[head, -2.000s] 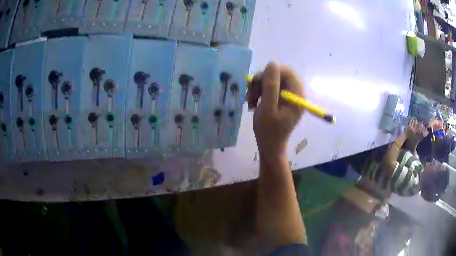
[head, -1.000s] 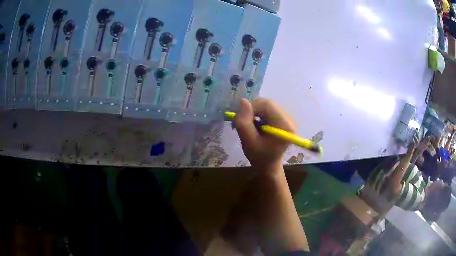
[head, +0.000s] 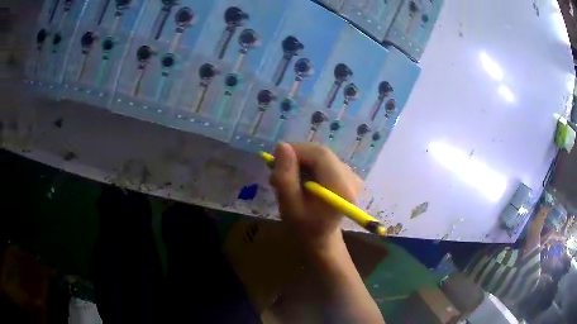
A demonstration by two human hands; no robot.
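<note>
Several light blue-grey retail boxes (head: 218, 69), printed with dark round-headed items, lie side by side in a row on the white worktable (head: 443, 114). My right hand (head: 316, 190) is bare and holds a yellow marker pen (head: 345, 205) like a pencil. Its yellow tip points at the near edge of the row, around the middle boxes; whether it touches a box I cannot tell. The hand hides part of the lower edges of the boxes at the right. My left hand is not in view.
Part of a second row of boxes (head: 411, 25) lies behind. A small blue piece (head: 248, 192) lies near the table's front edge. At the right are a greyish box (head: 517, 205), a bright green item (head: 563, 133) and a person in a striped top (head: 506, 272). A brown carton (head: 259, 253) stands below the table.
The view has turned and shifted, so the row now slants down to the right. My right hand with the pen has moved left along the near edge of the row.
</note>
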